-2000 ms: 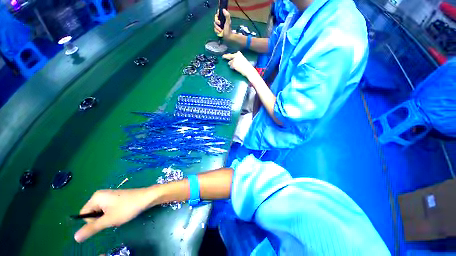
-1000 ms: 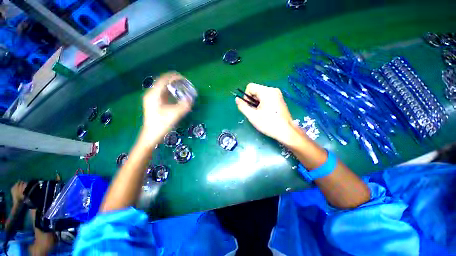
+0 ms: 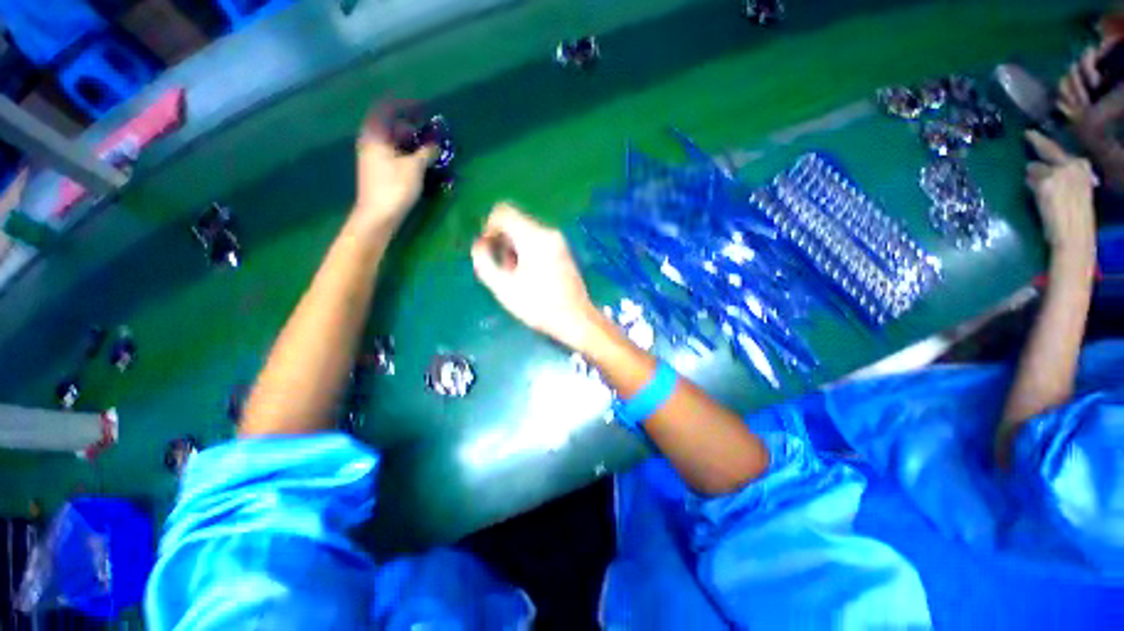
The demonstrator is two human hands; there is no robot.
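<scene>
My left hand is blurred, reaching over the far part of the green bench. Its fingers are at dark round housings; blur hides whether it grips one. My right hand is closed, palm down, mid-bench, around a dark thing that looks like the tweezers; their tips cannot be made out. One pale-centred housing lies alone nearer me. More housings lie beside my left forearm, partly hidden. A pile of tiny silvery bits lies by my right wrist.
Tangled blue-silver strips and rowed parts lie right of my right hand. Beyond are metal parts and a neighbour's hands. More housings lie left and far. A blue bin stands lower left.
The view has shifted right. My left hand has moved away across the bench to the housings there; the housing blurred in it before is no longer distinct. My right hand stays closed mid-bench.
</scene>
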